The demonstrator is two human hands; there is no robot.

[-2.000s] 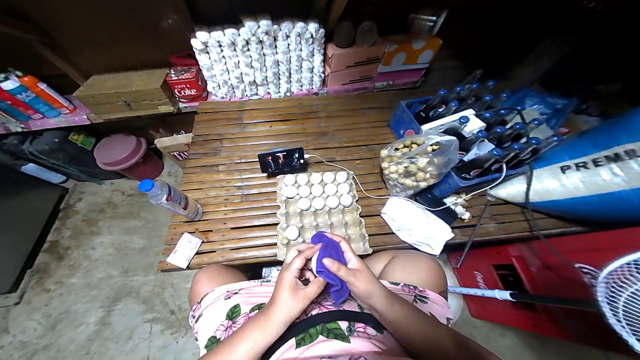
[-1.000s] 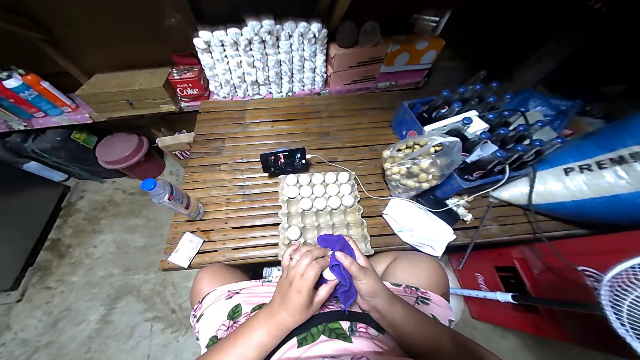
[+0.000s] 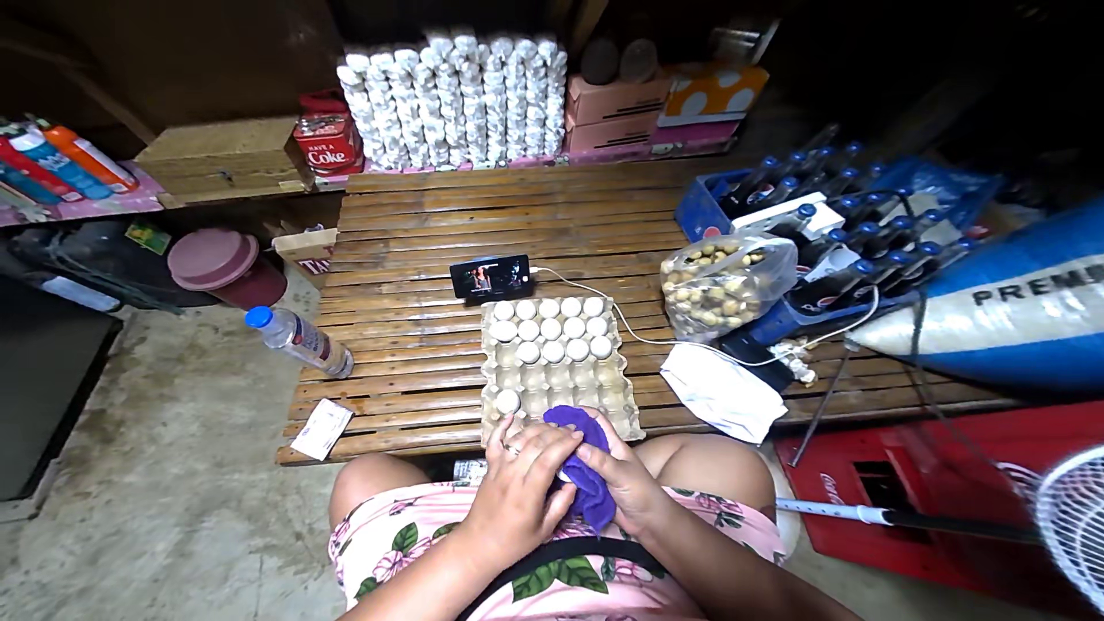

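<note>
A purple cloth (image 3: 585,483) is bunched between my two hands above my lap, wrapped around a small white thing, likely an egg, mostly hidden. My right hand (image 3: 623,483) grips the cloth from the right. My left hand (image 3: 526,483) lies over the cloth's left side, fingers bent across it. Just beyond them a cardboard egg tray (image 3: 552,377) rests on the slatted bamboo table (image 3: 414,233). White eggs (image 3: 550,329) fill most of its far rows, and a single egg (image 3: 507,401) sits near its front left. Behind the tray a phone (image 3: 492,278) leans upright, with a cable plugged in.
A clear bag of small round brownish items (image 3: 720,289) and a white cloth or bag (image 3: 723,392) lie right of the tray. Bottles fill a blue crate (image 3: 703,207). A plastic bottle (image 3: 302,341) and a small paper packet (image 3: 322,429) are at left. A fan (image 3: 1074,517) stands at lower right.
My hands have shifted around the purple cloth, and my left fingers now lie across it. The eggs in the tray look unchanged since one second ago.
</note>
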